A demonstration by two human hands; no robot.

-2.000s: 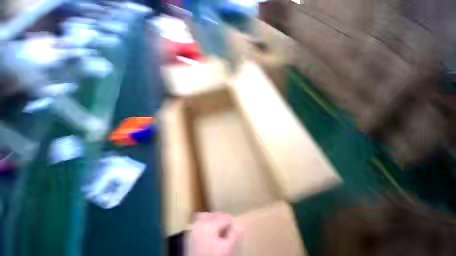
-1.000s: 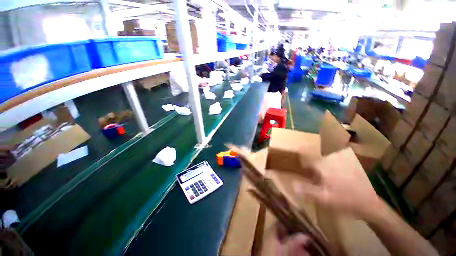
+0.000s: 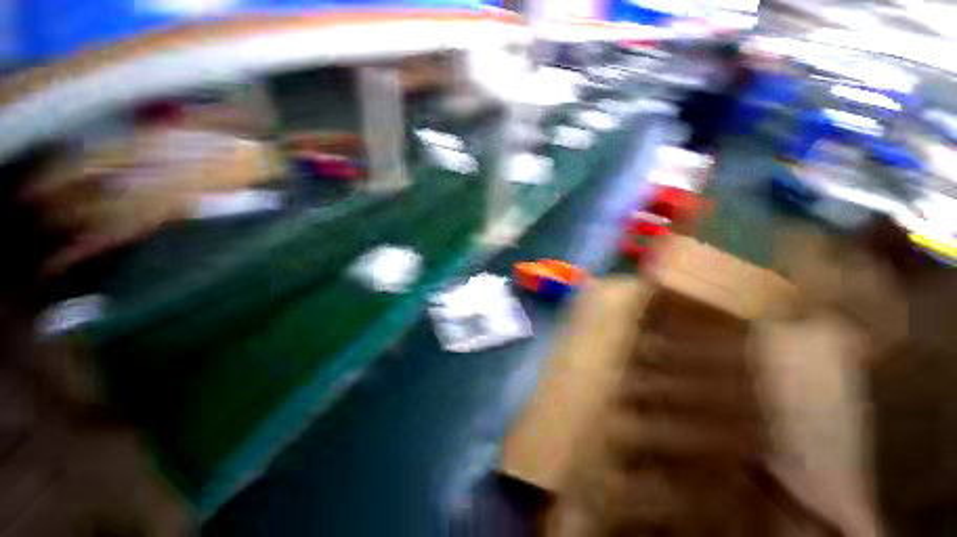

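Note:
The picture is strongly blurred. An open brown shipping carton stands at the lower right with its flaps up, beside the dark bench strip. Darker brown cardboard with faint cross lines shows inside it, perhaps a carton divider; its cells cannot be made out. Neither my left hand nor my right hand can be seen.
A calculator and an orange and blue tape dispenser lie on the bench strip. The green conveyor runs on the left, with a white wrapped product on it. A red stool stands beyond the carton.
The view has swung to the right side of the frame, shifting the carton and bench. The brown cardboard held over the carton now shows inside it, and both hands are gone from view.

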